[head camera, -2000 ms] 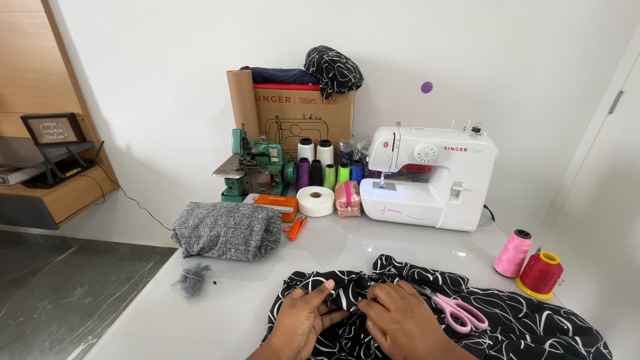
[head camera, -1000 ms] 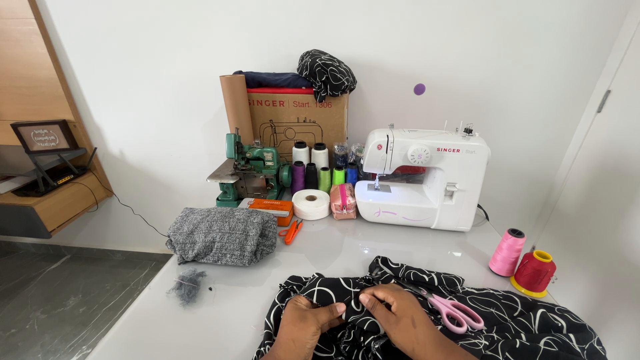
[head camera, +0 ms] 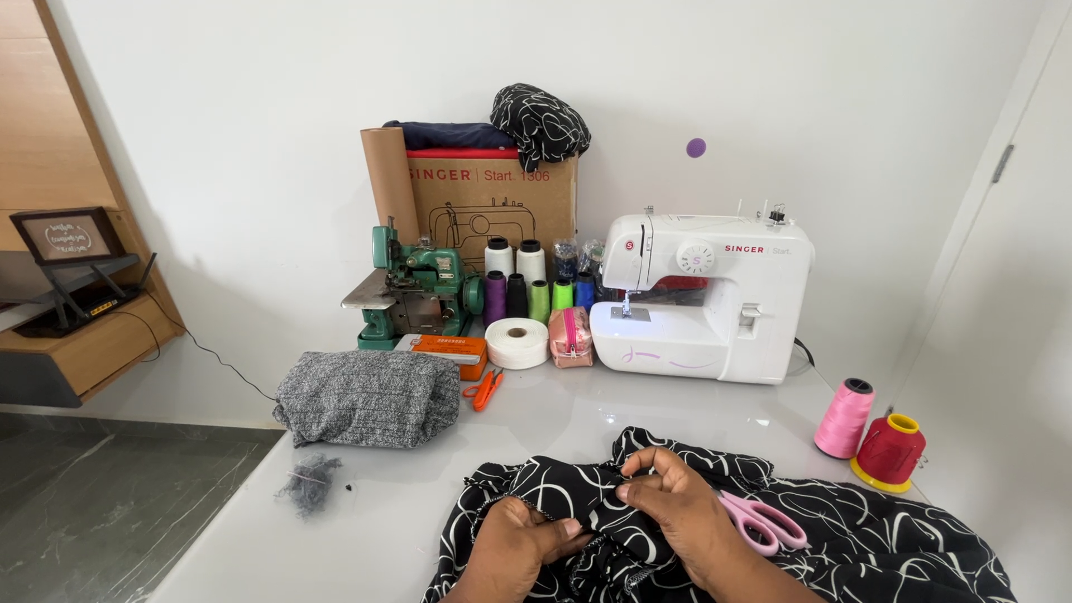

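Observation:
Black fabric with white curved lines (head camera: 871,528) lies bunched along the front of the white table. My left hand (head camera: 521,540) pinches an overlocked edge of it between thumb and fingers. Close by on the right, my right hand (head camera: 674,511) holds a fold of the same fabric, thumb and index finger together. Pink-handled scissors (head camera: 766,523) rest on the fabric just right of my right hand; their blades are hidden. Behind the hands stands a white Singer sewing machine (head camera: 703,293) with its lamp lit.
At the right edge stand a pink thread cone (head camera: 844,419) and a red one (head camera: 889,452). Grey knit fabric (head camera: 368,398), a thread tangle (head camera: 310,486) and orange thread snips (head camera: 483,390) lie left. A green overlock machine (head camera: 423,289), white tape roll (head camera: 517,345) and pink pouch (head camera: 571,337) stand behind.
My hands have shifted along the fabric edge and now lie a little apart, with a raised fold of fabric between them. The scissors remain on the fabric.

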